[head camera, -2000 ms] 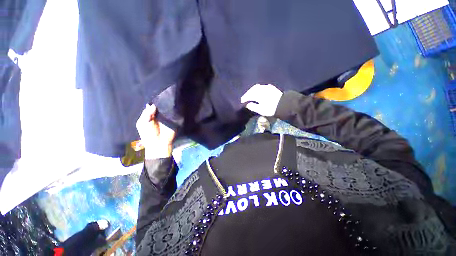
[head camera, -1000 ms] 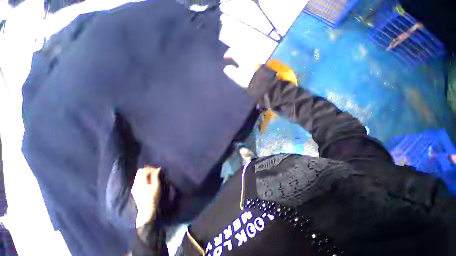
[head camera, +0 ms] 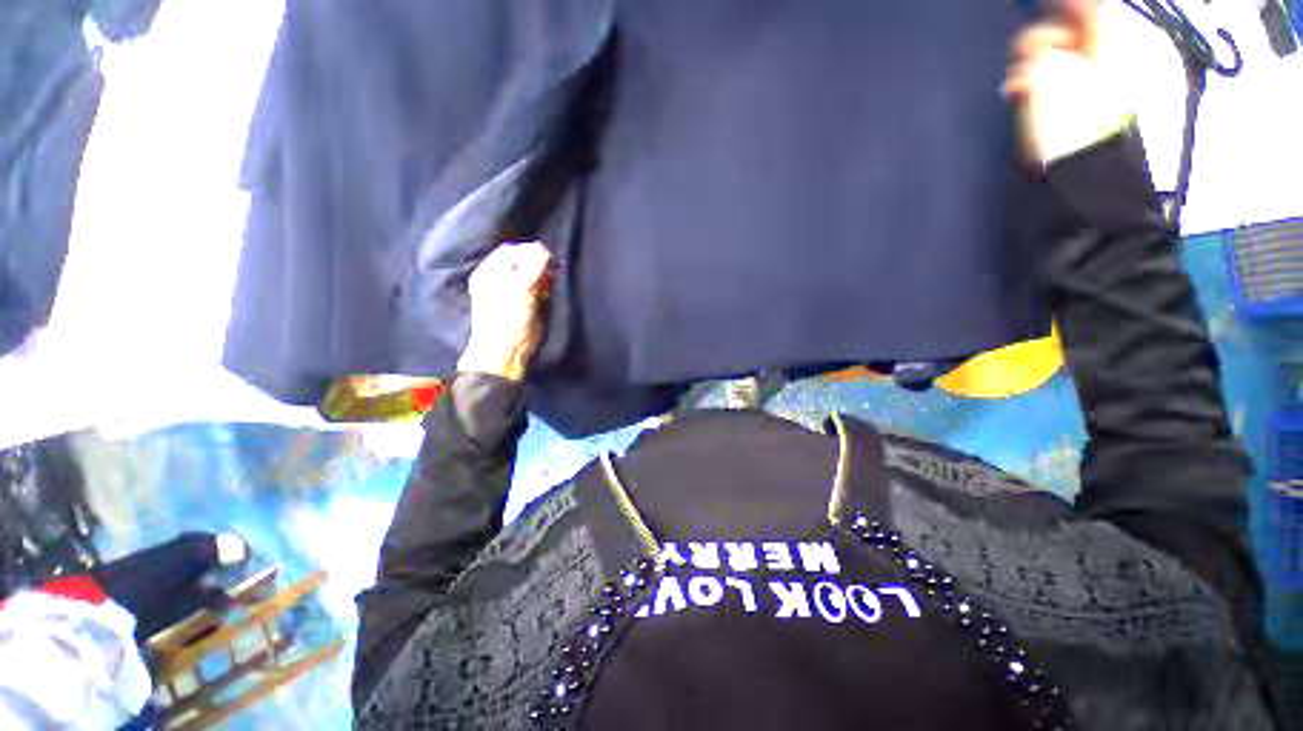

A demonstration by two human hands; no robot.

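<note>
A navy coat (head camera: 815, 200) lies on the white table, its hem hanging over the near edge. My left hand (head camera: 509, 297) is closed on the coat's front edge near the hem, where a fold of lighter lining (head camera: 486, 214) shows. My right hand (head camera: 1065, 89) is blurred at the coat's right side, near the top of the view. Its fingertips are at the coat's edge, and whether they grip the cloth is unclear.
The white table (head camera: 150, 214) shows at left, with another navy garment (head camera: 36, 157) beyond. Black hangers (head camera: 1193, 57) lie at top right. Blue crates (head camera: 1272, 267) stand at right. A wooden stool (head camera: 250, 650) and part of a person in dark clothing (head camera: 165, 578) are at lower left.
The view has swung back square to the coat. My right hand has moved up along the coat's right side. My left hand stays at the front edge, now away from the hem's bottom corner.
</note>
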